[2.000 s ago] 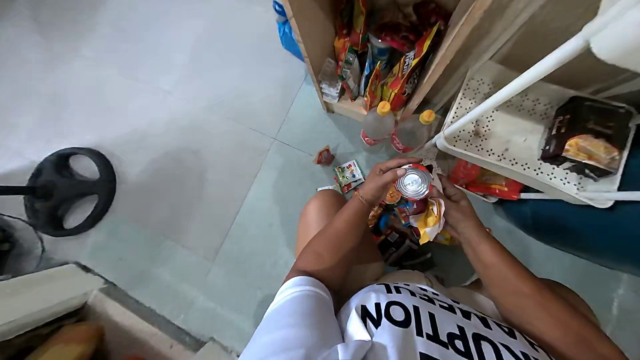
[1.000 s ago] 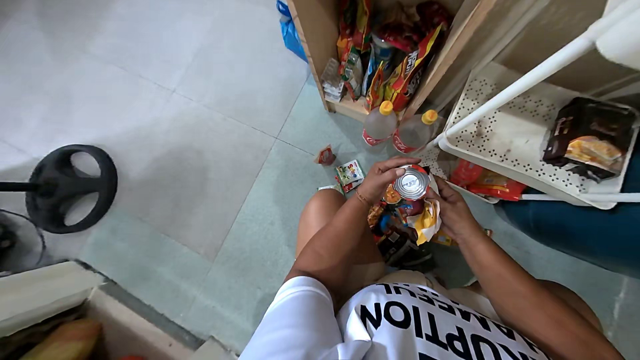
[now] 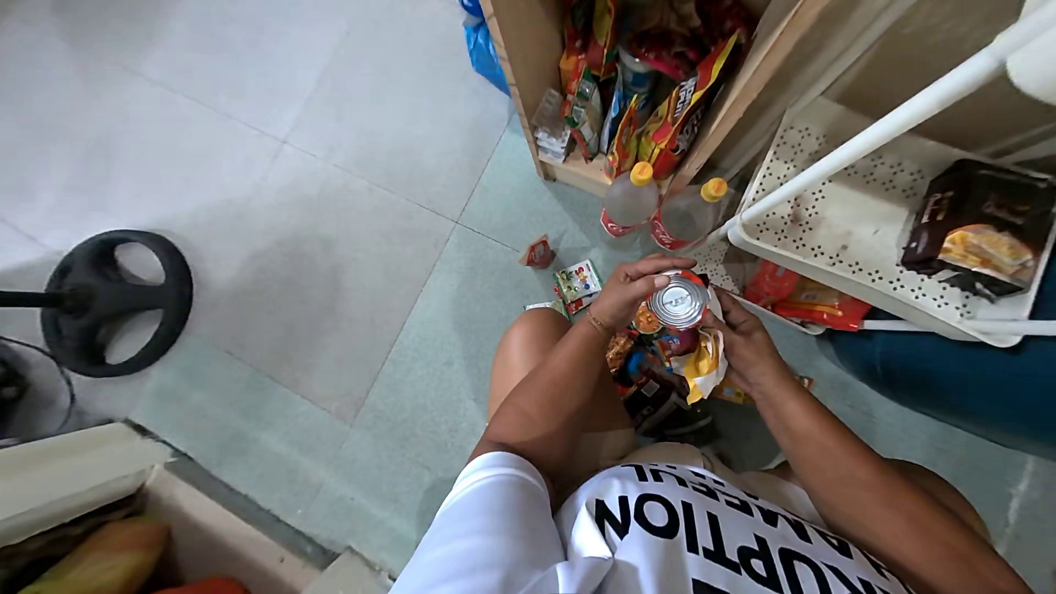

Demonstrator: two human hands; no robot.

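Note:
My left hand [image 3: 634, 290] grips a tin can [image 3: 678, 300] by its side, its metal end facing up and a red rim around it. On the can's other side, my right hand [image 3: 742, 337] is closed on a yellow and white wrapper [image 3: 704, 365], which lies close against the can. Below both hands, several colourful food packets [image 3: 648, 363] are bunched between my legs, partly hidden by the hands and the can. Small packets [image 3: 579, 282] lie on the floor just left of my left hand, with a small reddish packet [image 3: 539, 252] beyond them.
A wooden shelf [image 3: 528, 99] full of snack packets stands ahead. Two clear plastic bottles with yellow caps [image 3: 631, 202] are at its foot. To the right, a white perforated rack tray [image 3: 858, 206] holds a dark package [image 3: 982, 231]. A black wheel-shaped base [image 3: 124, 301] is at far left.

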